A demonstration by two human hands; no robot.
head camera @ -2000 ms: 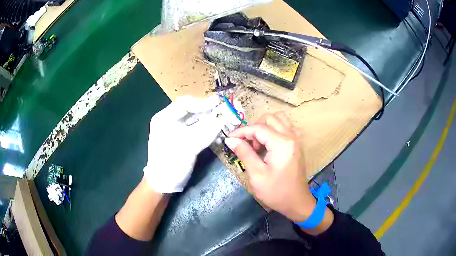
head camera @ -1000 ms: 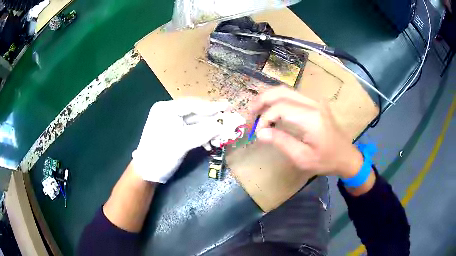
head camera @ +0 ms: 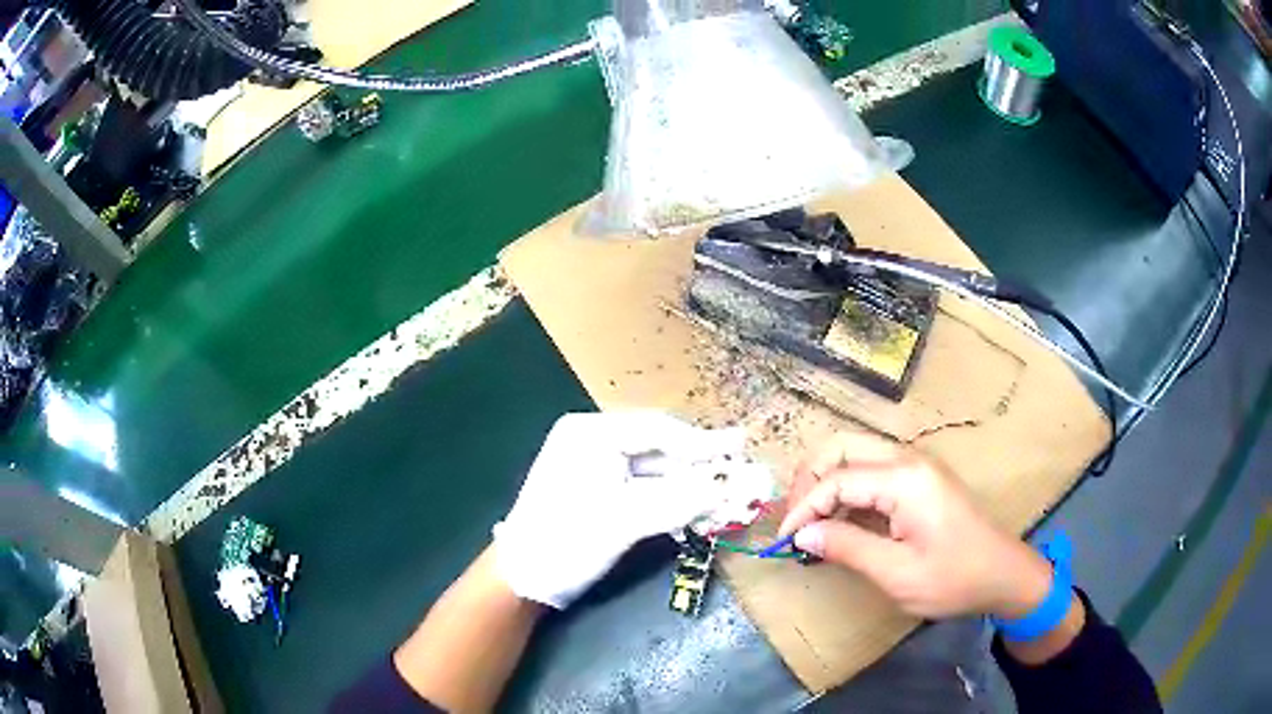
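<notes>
My left hand (head camera: 603, 499), in a white glove, holds the wired board assembly by its white part (head camera: 732, 488). The small green circuit board (head camera: 689, 575) with yellow and dark components hangs below the glove's fingertips. My right hand (head camera: 907, 530), bare with a blue wrist strap (head camera: 1046, 593), pinches the end of the blue and green lead wires (head camera: 766, 550) between thumb and fingers. A short red wire shows beside the white part. A small dark piece shows at my right fingertips; its shape cannot be told.
The soldering iron (head camera: 928, 271) rests in its black stand (head camera: 760, 296) on cardboard (head camera: 628, 335). The fume hood (head camera: 732, 119) hangs above. A solder spool (head camera: 1016, 77) and dark blue box stand at the far right. Another wired board assembly (head camera: 251, 575) lies left; more are on the conveyor.
The view has shifted, bringing the hood and spool into the picture. My right hand's fingers have closed in on the wires, which now stretch sideways from the assembly. My left hand keeps its hold.
</notes>
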